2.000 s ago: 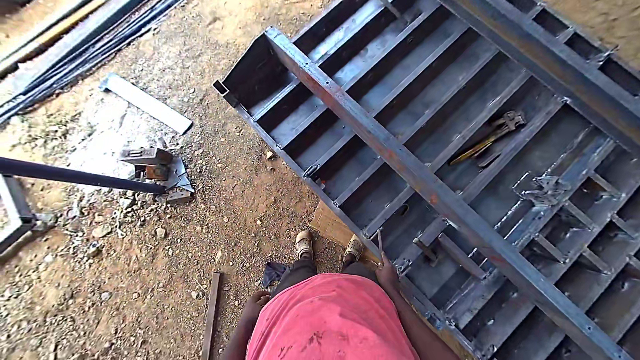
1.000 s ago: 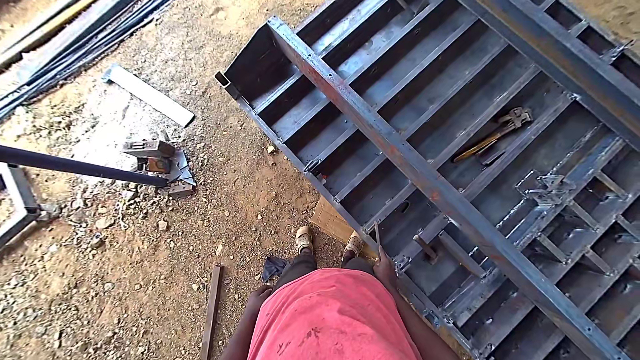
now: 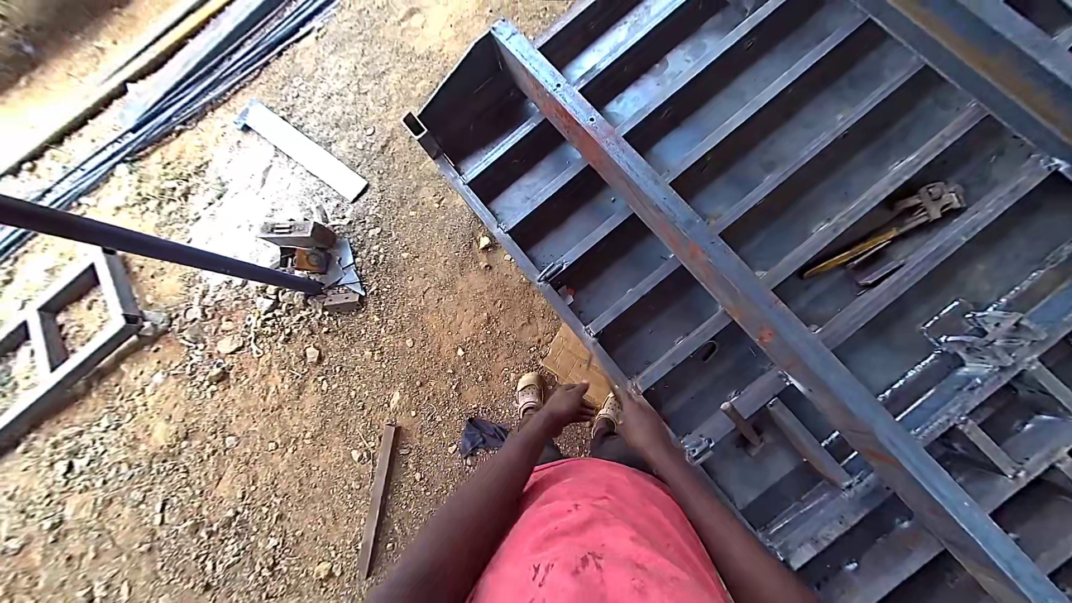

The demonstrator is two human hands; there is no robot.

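My left hand (image 3: pixel 569 404) is in front of my body, above the ground by my shoes, with its fingers extended and nothing visible in it. Close to the edge of a large welded steel frame (image 3: pixel 695 243), my right hand (image 3: pixel 643 419) is closed around what looks like a thin rod (image 3: pixel 618 390); its far end is hard to make out. A hammer-like steel piece (image 3: pixel 742 424) stands inside the frame, right of that hand. Farther up, an adjustable wrench or pliers with yellow on the handle (image 3: pixel 888 230) lies between two ribs.
Cardboard (image 3: pixel 578 362) lies by my shoes, beside a dark cloth (image 3: pixel 482 437). A steel bar (image 3: pixel 378 501) rests on the gravel to the left. Further left are a dark pole (image 3: pixel 167 247) ending at metal blocks (image 3: pixel 297 234), a flat plate (image 3: pixel 306 151) and a welded frame (image 3: pixel 71 368).
My left hand has come from low at my left side to in front of my body, near my right hand. The right hand stays by the steel frame's edge.
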